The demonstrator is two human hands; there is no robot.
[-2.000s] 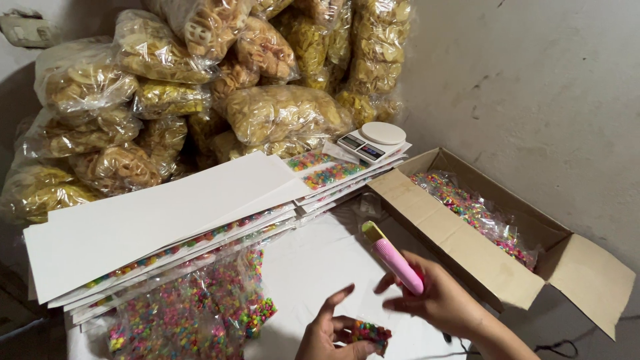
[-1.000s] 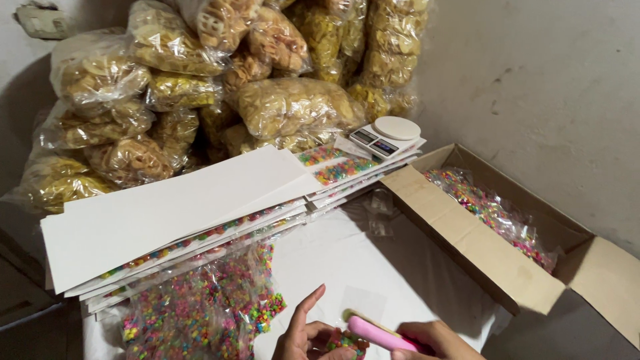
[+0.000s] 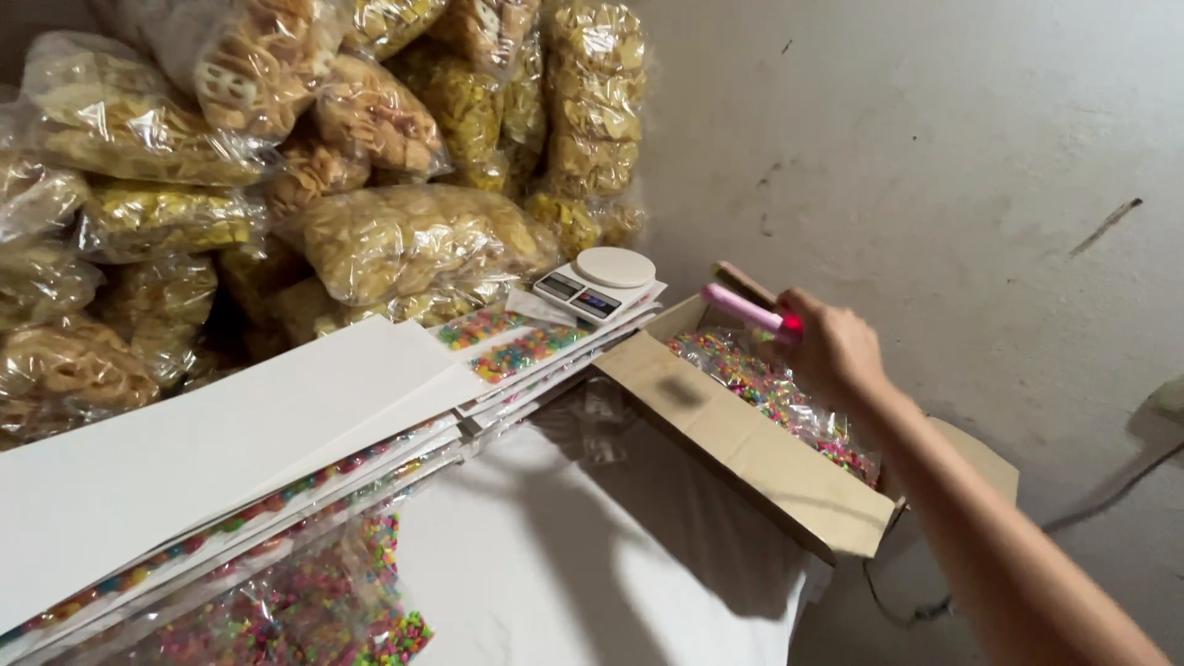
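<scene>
My right hand is raised over the cardboard box and grips a pink handheld bag sealer, its jaws apart and pointing left. Below it, inside the box, lie clear plastic bags of multicoloured candies or beads. My left hand is outside the view. At the lower left a clear bag of the same small colourful pieces lies on the white-covered table, in front of a stack of white cards with colourful packets between them.
A white digital kitchen scale sits at the stack's back right end. Many clear bags of yellow and tan snacks are piled behind it. Small clear packets lie beside the box. A dark cable hangs at the right near the wall.
My right hand has gone from the table's front up over the box with the pink sealer. My left hand and the small packet it held have left the view, which has shifted.
</scene>
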